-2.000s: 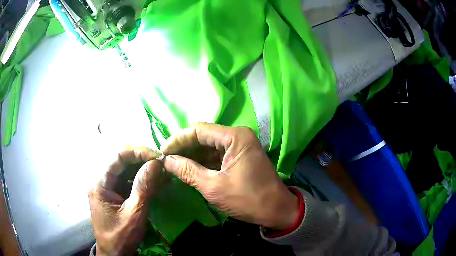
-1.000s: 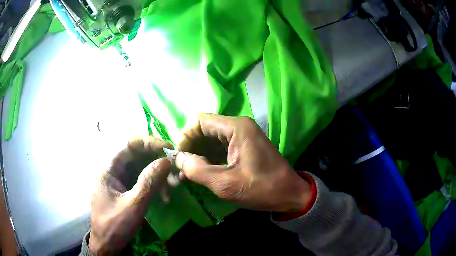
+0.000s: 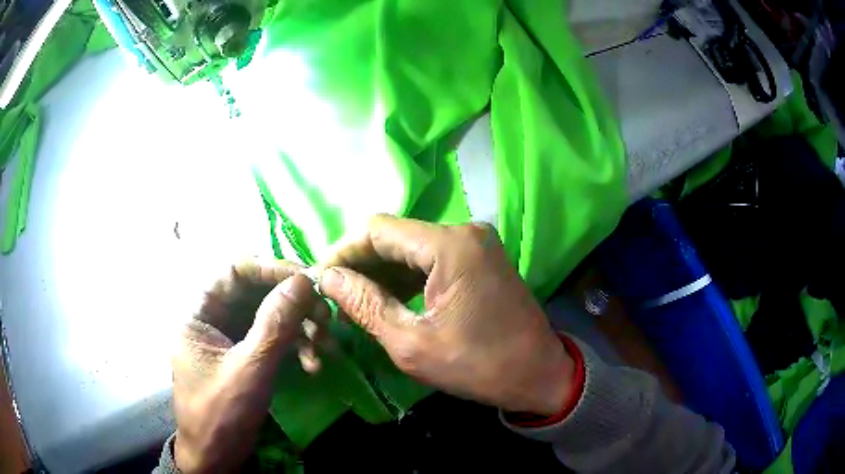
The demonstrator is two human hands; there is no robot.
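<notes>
Bright green cloth (image 3: 556,157) lies in large folds across the machine table and hangs over its front edge. My left hand (image 3: 245,343) and my right hand (image 3: 445,315) meet at the fingertips over the cloth's near part. Between thumbs and forefingers they pinch a small pale piece (image 3: 314,274), mostly hidden by the fingers; whether it is joined to the cloth cannot be told. A narrow green edge runs up from the fingertips toward the sewing machine head (image 3: 208,37), whose needle area is lost in lamp glare.
The pale table (image 3: 102,305) bends around the left. Narrow green strips (image 3: 23,185) lie at its left edge. A thin dark tool (image 3: 630,42) and black items lie at the upper right. A blue bin (image 3: 709,343) stands right of my right sleeve, with black and green cloth around it.
The pale piece showed more clearly between the fingertips one second ago; now the fingers have closed over it. Both hands have shifted slightly right since two seconds ago. The cloth has barely moved.
</notes>
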